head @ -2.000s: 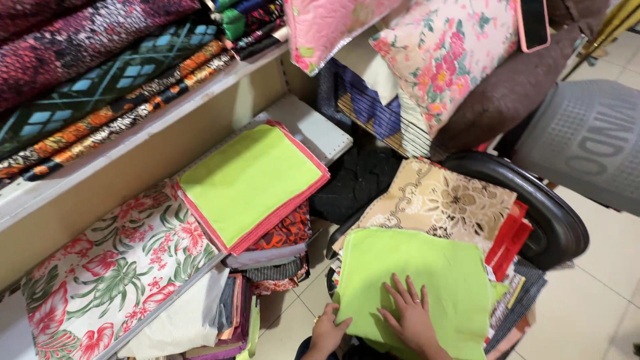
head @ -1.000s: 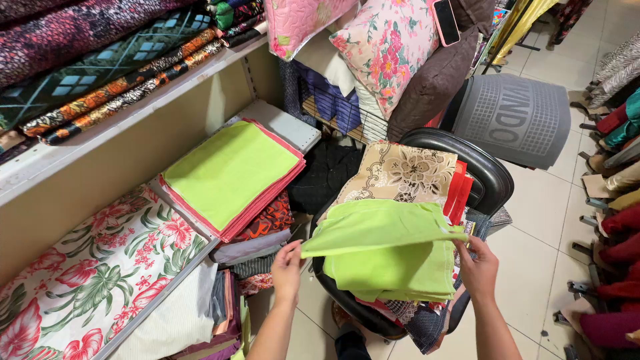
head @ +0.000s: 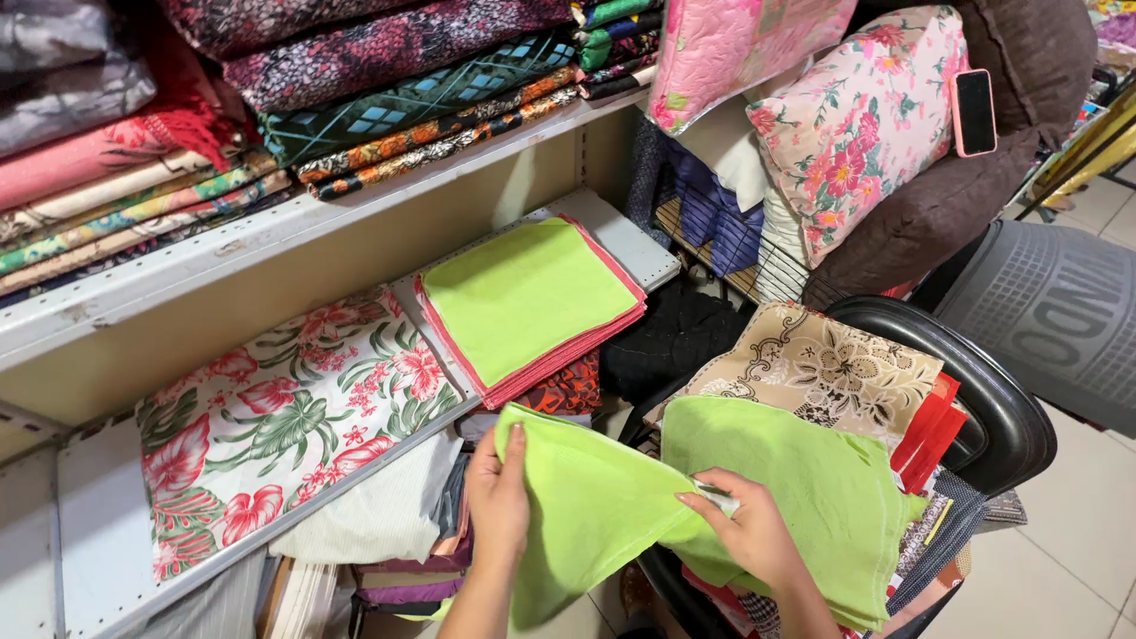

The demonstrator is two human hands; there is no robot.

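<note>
My left hand [head: 501, 493] grips one corner of a lime-green cloth [head: 595, 506], fingers behind it and thumb in front. At the cloth's other side, my right hand [head: 741, 524] pinches its edge near a small white patch. The cloth hangs between the hands, left of a pile of lime-green cloths [head: 790, 479] on the black chair. Beyond that pile lies a beige floral fabric [head: 825, 364] with red fabric [head: 927, 435] beside it. On the lower shelf, a lime-green cloth tops a stack of red-edged cloths [head: 532, 302].
White fabric with red flowers and green leaves [head: 302, 426] covers part of the metal shelf [head: 98, 541]. Folded patterned fabrics [head: 417, 53] fill the shelf above. Floral cushions [head: 861, 133], a phone [head: 974, 113], the black chair's backrest [head: 1012, 399] and a grey mat [head: 1047, 311] are at the right.
Two seconds ago both hands were on the green pile; a second ago they held a green cloth stretched above it. Now that cloth hangs to the left of the pile, still between both hands.
</note>
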